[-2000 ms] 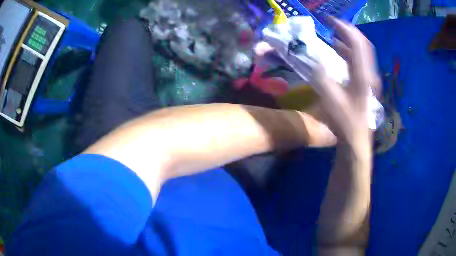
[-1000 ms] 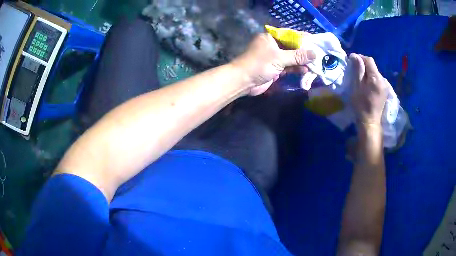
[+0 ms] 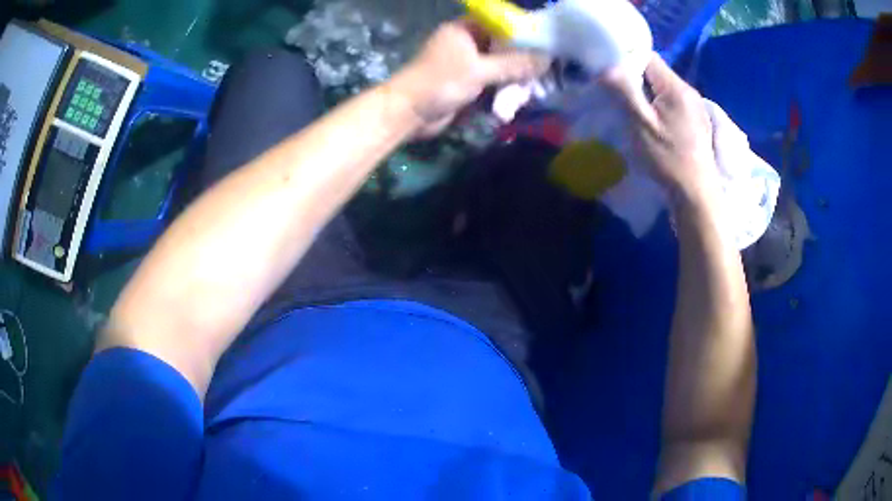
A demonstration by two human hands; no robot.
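A white plush skin (image 3: 735,157) with a yellow horn (image 3: 497,18) is held at the upper right, before the blue machine panel. Its head (image 3: 599,34) looks rounded and smooth; a blunt yellow part (image 3: 588,168) hangs below. My left hand (image 3: 452,76) grips the head's side near the horn's base. My right hand (image 3: 675,125) grips the white cloth behind the head. The skin's rear end lies at the round nozzle mount (image 3: 788,250). The filling tube is hidden, and the eye is mostly covered.
A digital scale (image 3: 68,166) stands on a blue stool (image 3: 147,230) at the left. Grey-white fibrefill (image 3: 342,44) lies on the green floor. A blue basket (image 3: 692,22) is partly visible at the top. The blue machine panel (image 3: 831,372) fills the right side.
The plush head has moved up and left since one second ago and looks rounder, its eye turned from view. My left hand has moved left and up with it; my right hand has shifted slightly left.
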